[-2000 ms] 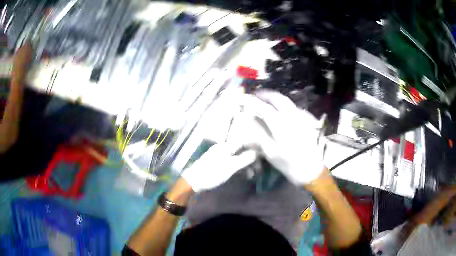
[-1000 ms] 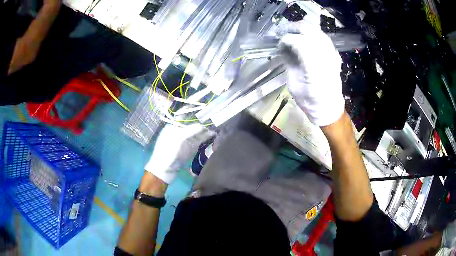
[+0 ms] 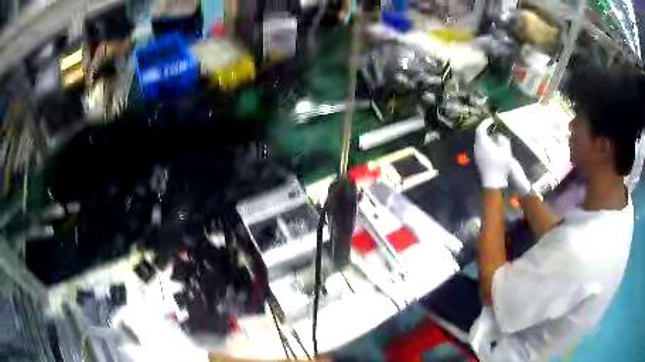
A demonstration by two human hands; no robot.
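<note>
Black plastic parts (image 3: 212,286) lie heaped on the bench at the lower left, blurred. The pale grey parts box (image 3: 308,220) stands right of them. A black electric screwdriver (image 3: 342,223) hangs upright over the bench beside the box, with a dark cord. Silvery profiles show faintly at the lower left edge. A thin strip of bare forearm shows at the bottom edge. The white blur left of it may be my right glove or a sheet; I cannot tell. My left hand is out of the picture.
A coworker in a white shirt (image 3: 566,290) stands at the right, with white-gloved hands raised over the bench. White sheets with red rectangles (image 3: 435,261) lie right of the screwdriver. A blue crate (image 3: 166,65) and a yellow container (image 3: 230,65) stand at the back left.
The view has swung up and to the right. My gloved hands and the profile bundle have left the middle of the picture. The coworker and hanging screwdriver have come into view.
</note>
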